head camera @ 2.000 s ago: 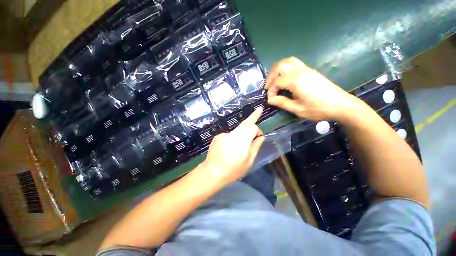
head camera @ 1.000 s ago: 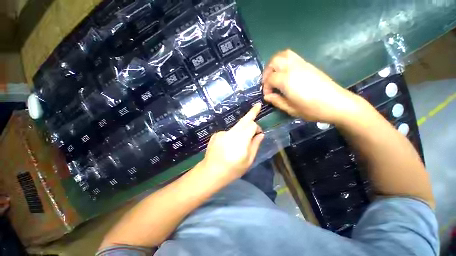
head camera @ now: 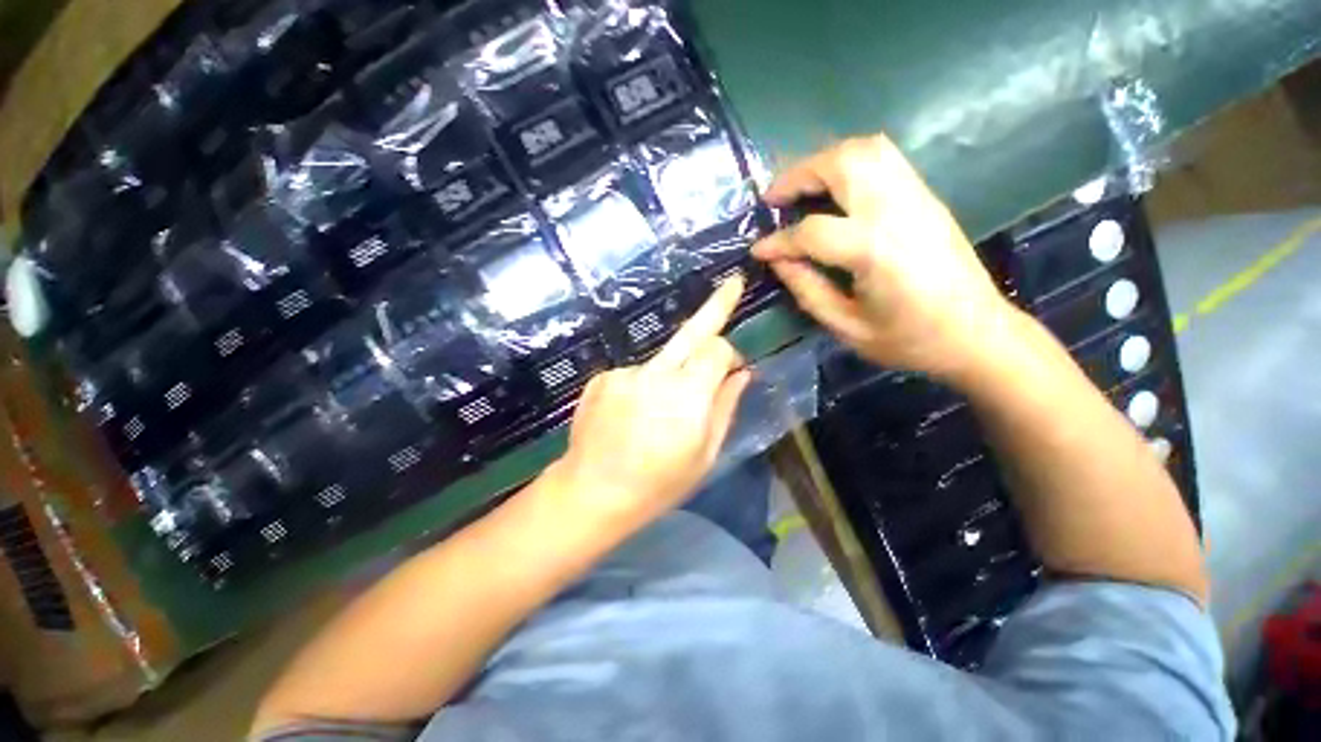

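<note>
A black tray (head camera: 333,471) holds rows of film-wrapped black devices with white print. The wrapped device (head camera: 701,196) at its right end shines brightly. My left hand (head camera: 652,406) lies at the tray's near edge, its index fingertip on the printed end of the rightmost device in the near row; it grips nothing visible. My right hand (head camera: 884,261) is at the tray's right end, thumb and fingers bent close to the same device. A small dark thing shows by the right fingertips, but I cannot tell whether it is held or part of the device.
The tray lies on a green bench top (head camera: 927,87). A clear tape scrap (head camera: 1133,134) is on the bench edge. Another black tray with white round spots (head camera: 963,493) is below the edge at right. A brown carton (head camera: 58,536) and a white round-ended object (head camera: 25,297) are at left.
The tray and carton appear shifted left in the view. My right fingers have opened a little at the device's edge. My left index finger still points onto the same end.
</note>
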